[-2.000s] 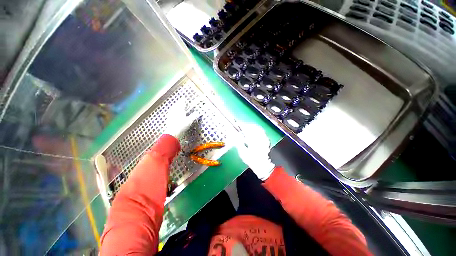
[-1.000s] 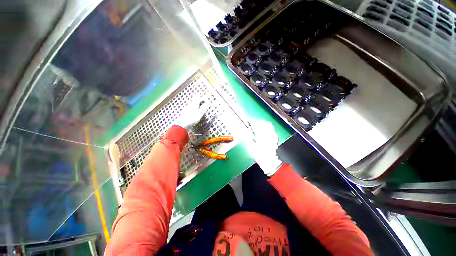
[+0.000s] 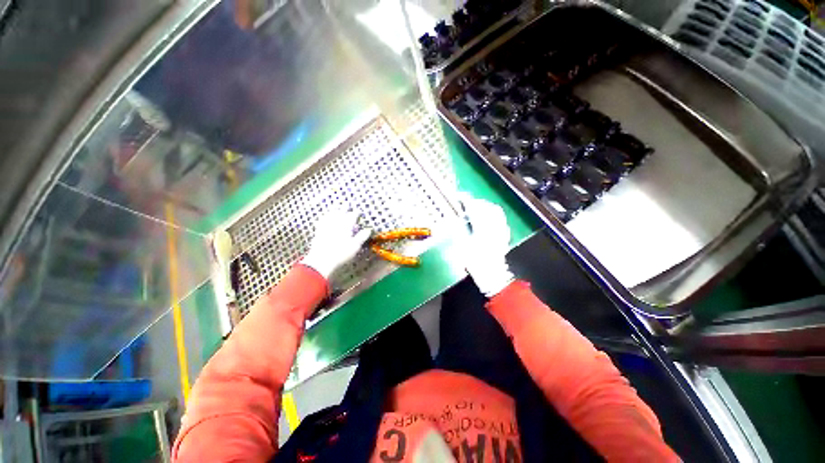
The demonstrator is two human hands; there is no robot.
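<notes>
Cutters with orange-yellow handles [image 3: 399, 246] lie on the perforated metal grille [image 3: 362, 167], handles spread toward the right. My left hand [image 3: 337, 242], in a white glove, is over the grille at the left of the cutters, its fingertips near their jaws; whether it holds something small is not clear. My right hand [image 3: 486, 237], in a white glove, rests at the grille's right edge beside the green surface. It is washed out by glare, so I cannot tell if it holds anything. Small dark pieces [image 3: 245, 263] lie at the grille's left end.
A deep steel tray [image 3: 763, 181] at the right is partly filled with rows of dark coils [image 3: 543, 136]. A second metal tray with dark coils stands behind it. A white slotted tray [image 3: 787, 54] is at the top right. A clear hood panel [image 3: 136, 226] stands at the left.
My left hand has drawn back toward me and left from the grille's middle, near the cutters' jaws. My right hand stays at the grille's right edge. The camera view has shifted.
</notes>
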